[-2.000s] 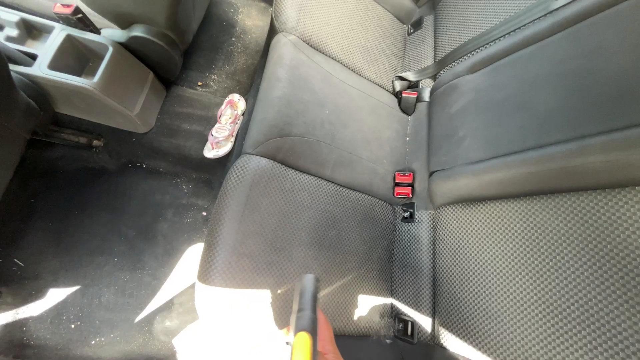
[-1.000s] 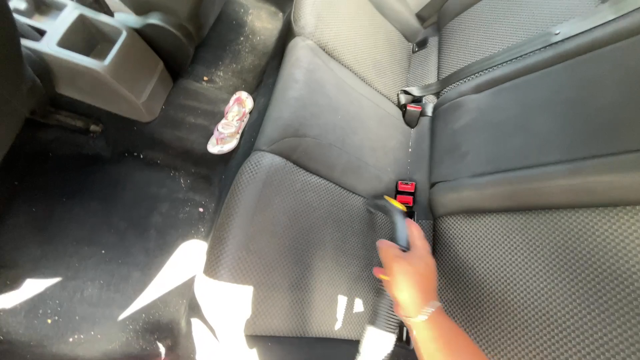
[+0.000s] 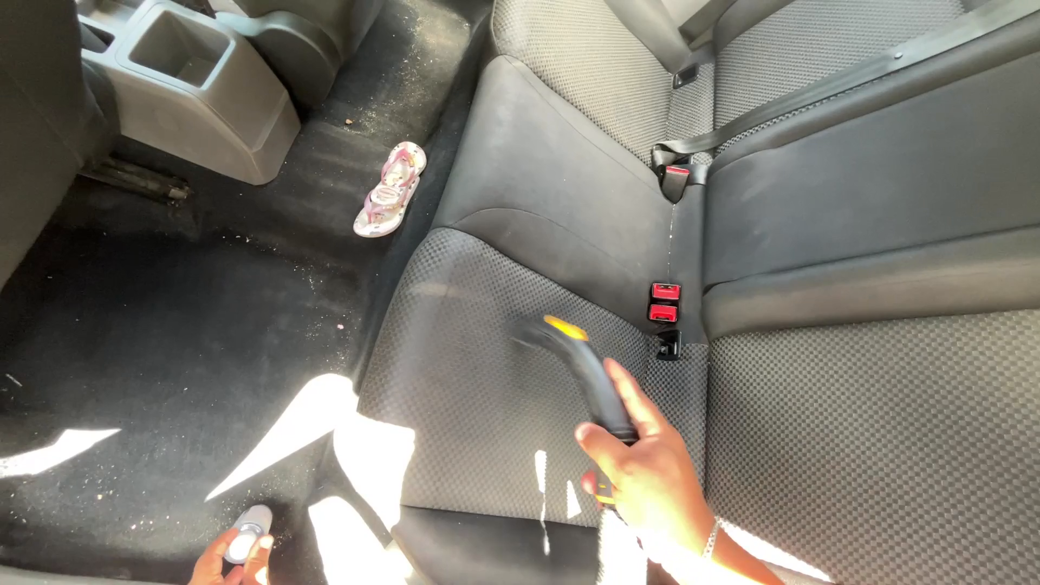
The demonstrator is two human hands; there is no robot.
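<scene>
My right hand (image 3: 650, 471), with a bracelet at the wrist, is closed around a black and yellow vacuum hose handle (image 3: 597, 382). The handle's blurred tip is over the patterned rear seat cushion (image 3: 471, 366), left of two red seat belt buckles (image 3: 665, 302). Low in the view, my left hand (image 3: 231, 562) holds a small light-coloured rounded object (image 3: 249, 532) above the dark floor; what it is I cannot tell. Part of the hose below my right hand is washed out by sunlight.
A child's patterned flip-flop (image 3: 390, 191) lies on the dark car floor (image 3: 187, 325), among scattered crumbs. The grey centre console (image 3: 203, 122) stands at the upper left. Another belt buckle (image 3: 675, 180) and a belt strap (image 3: 845, 69) lie farther along the seat.
My right hand and the handle have moved left and down from beside the red buckles, onto the cushion. My left hand with the small object has come into view at the bottom.
</scene>
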